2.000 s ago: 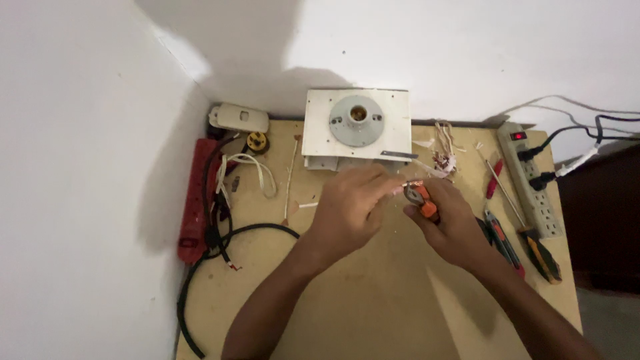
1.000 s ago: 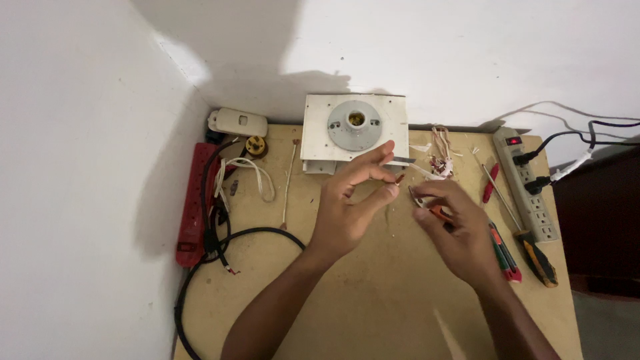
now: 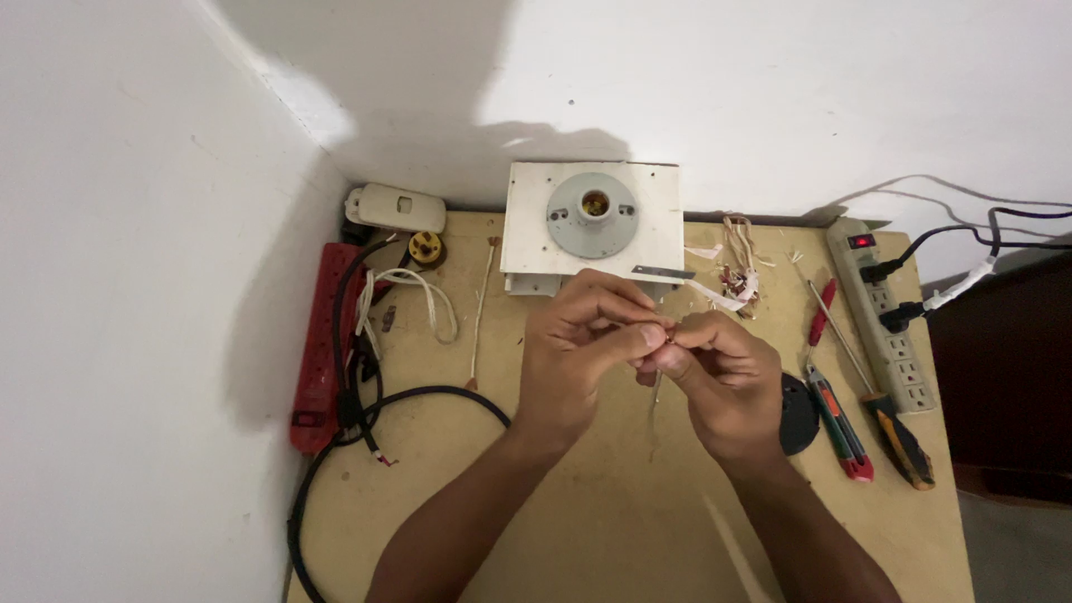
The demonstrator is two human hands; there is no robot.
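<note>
My left hand point(image 3: 586, 347) and my right hand point(image 3: 724, 373) meet fingertip to fingertip near the middle of the table. Between them they pinch a small piece of wire point(image 3: 669, 338); a reddish end shows, and the fingers hide most of it. A thin pale strand point(image 3: 656, 402) hangs below the fingertips. Just behind my left hand stands a white box point(image 3: 528, 218) with a grey round lamp socket point(image 3: 595, 215) on top. A thin metal blade point(image 3: 663, 272) lies by the box's front edge. The orange-handled tool is not visible.
Right: a beige power strip point(image 3: 883, 322) with plugs, a screwdriver point(image 3: 898, 440), a utility knife point(image 3: 840, 427), a red-handled tool point(image 3: 822, 311), a black round object point(image 3: 798, 414). Left: a red power strip point(image 3: 322, 352), black cable point(image 3: 306, 502), yellow plug point(image 3: 425, 248). Wire scraps point(image 3: 739, 260) lie behind.
The orange-handled tool seen earlier in my right hand no longer shows. My hands have come together, fingertips touching around the wire. A black round object now shows beside my right hand.
</note>
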